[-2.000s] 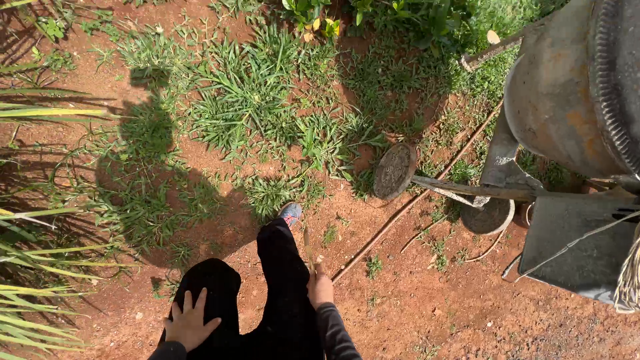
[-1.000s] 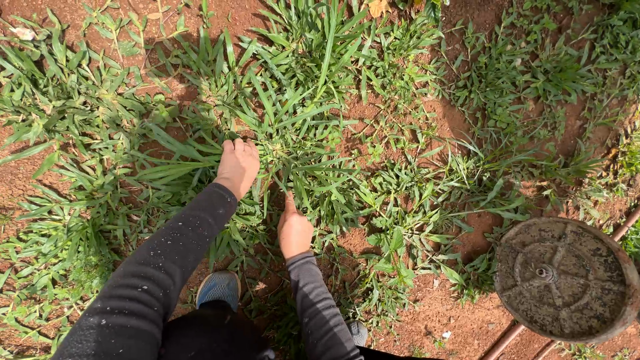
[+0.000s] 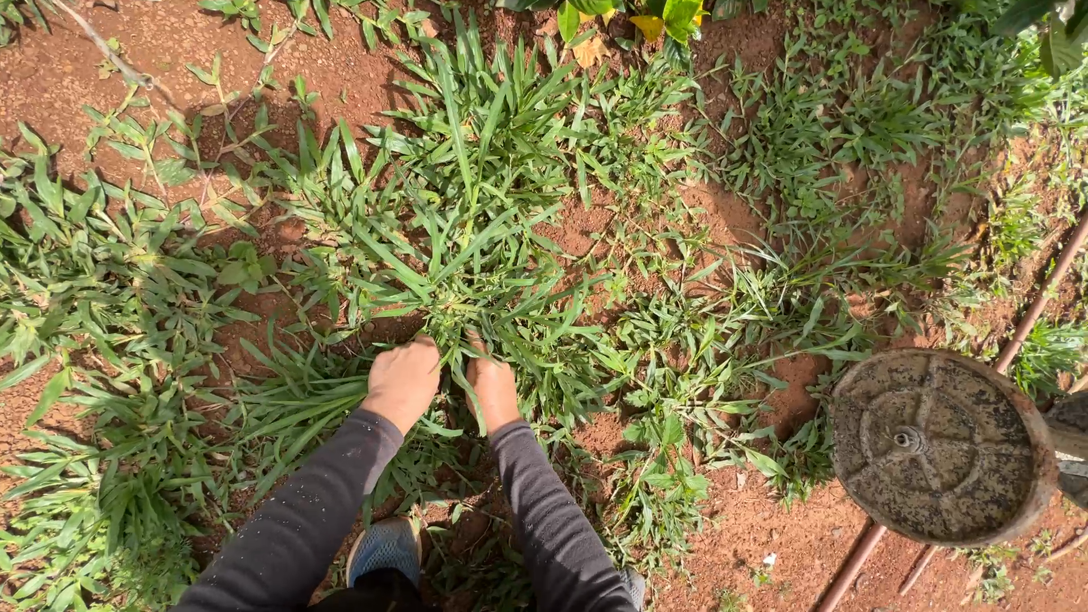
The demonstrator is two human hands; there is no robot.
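Note:
My left hand (image 3: 405, 381) is closed around green grass blades at the lower middle, with a bunch of long blades (image 3: 297, 408) lying out to its left. Just right of it, my right hand (image 3: 493, 387) is low in the same leafy clump (image 3: 476, 297); its fingertips are partly covered by blades. Whether it grips stems or a tool cannot be told. Dark long sleeves reach both wrists. Below my forearms a blue shoe (image 3: 387, 548) shows on the soil.
A round, dirty metal disc (image 3: 943, 446) stands at the right, beside a rusty pipe (image 3: 858, 565) on red soil. Broad-leaved plants (image 3: 680, 17) hang in at the top edge. A thin dry stem (image 3: 106, 47) lies at the upper left.
Two seconds ago my left hand was spread over my dark trousers and my right held a thin object. Both hands have since reached down into the grass and now lie closer together. The view has moved nearer the ground.

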